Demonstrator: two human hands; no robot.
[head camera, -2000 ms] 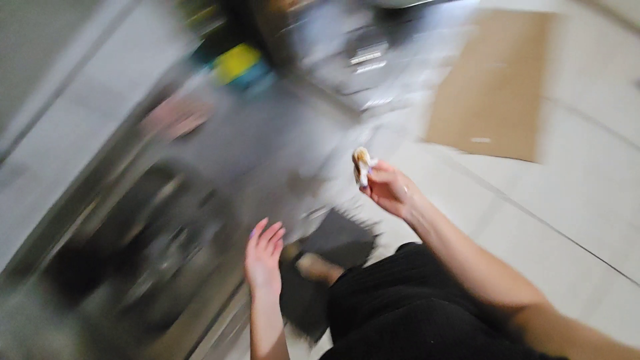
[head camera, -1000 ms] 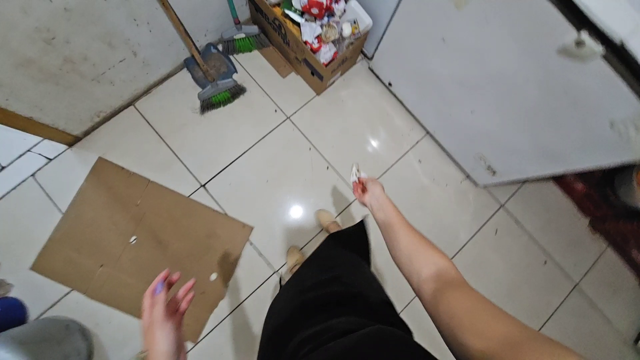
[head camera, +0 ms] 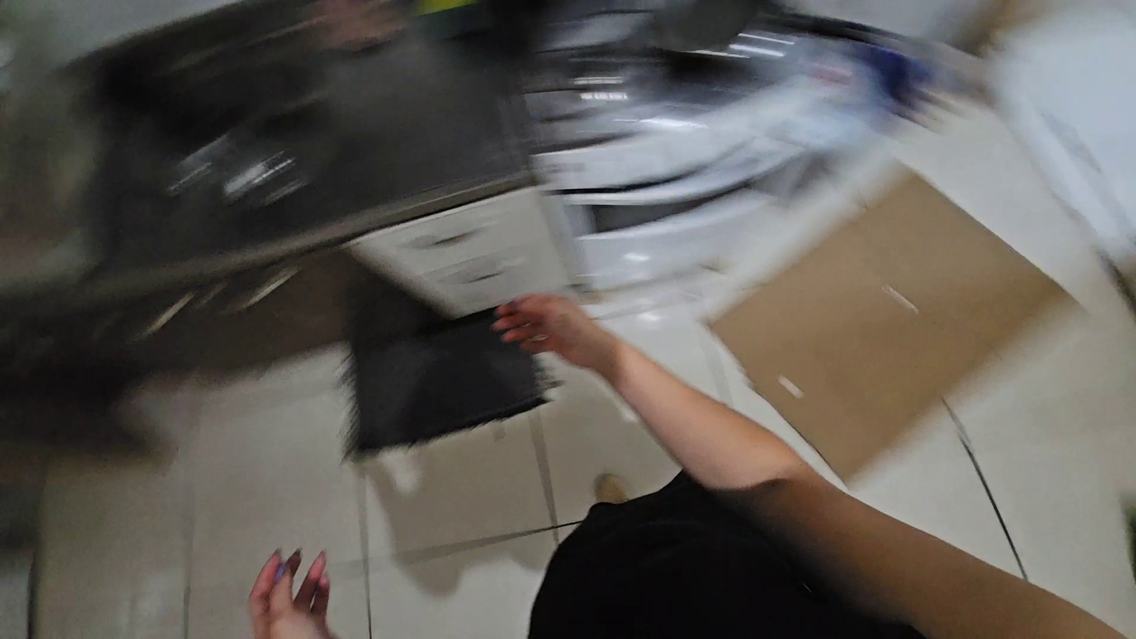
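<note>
My right hand is held out over the floor beside a dark fringed mat, its fingers apart and nothing visible in them. At the bottom left, my left hand is raised over the tiles with its fingers spread, also holding nothing that shows. A flat sheet of brown cardboard lies on the floor to the right, with small white bits on it. White drawers stand just behind the mat and my right hand. Blur hides the finer detail.
A dark countertop with blurred metallic things runs across the upper left. Next to it stands a white and silver appliance, probably a stove. Pale floor tiles lie under me, and a foot shows below the dark clothing.
The view has swung from the brooms and box back to the counter. The small whitish item in my right hand one second ago no longer shows there, and its fingers have opened.
</note>
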